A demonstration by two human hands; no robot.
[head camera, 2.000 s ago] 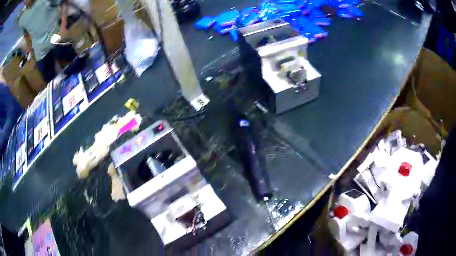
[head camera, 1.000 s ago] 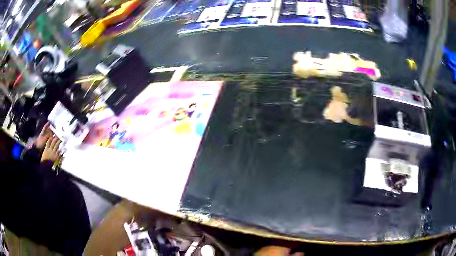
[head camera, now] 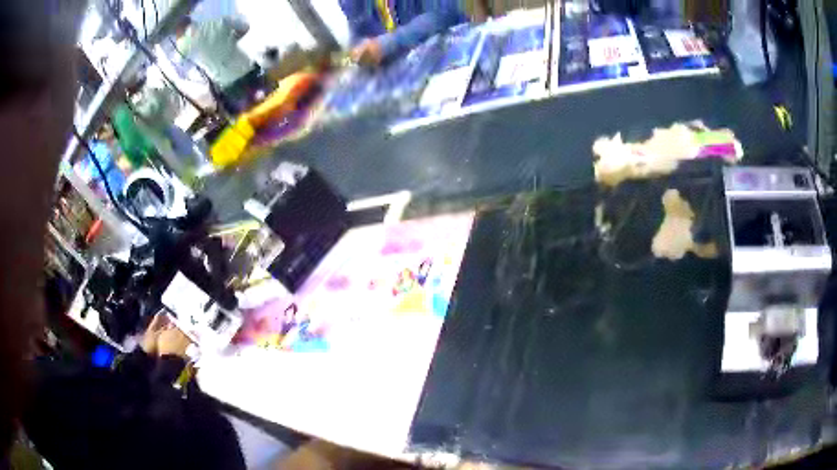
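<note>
Neither of my hands can be made out. A dark, blurred shape very close to the camera covers the left edge; I cannot tell what it is. Nearest in front is the dark bench (head camera: 569,349). A white-and-dark screw feeder (head camera: 775,248) stands on it at the right, with its metal outlet toward the near edge. A pink princess-printed sheet (head camera: 367,321) lies at the left of the bench.
Another person's hand (head camera: 163,338) is beside a white piece (head camera: 200,310) at the left. A dark box-like feeder (head camera: 307,225) stands at the sheet's far edge. Blue printed sheets (head camera: 514,69) lie across the bench. Peeling tan patches (head camera: 661,151) and a post (head camera: 819,83) are right.
The view has swung left, then shifted slightly, so the feeder and sheet sit further right and lower. The black screwdriver, second feeder and carton of white toys have left the picture.
</note>
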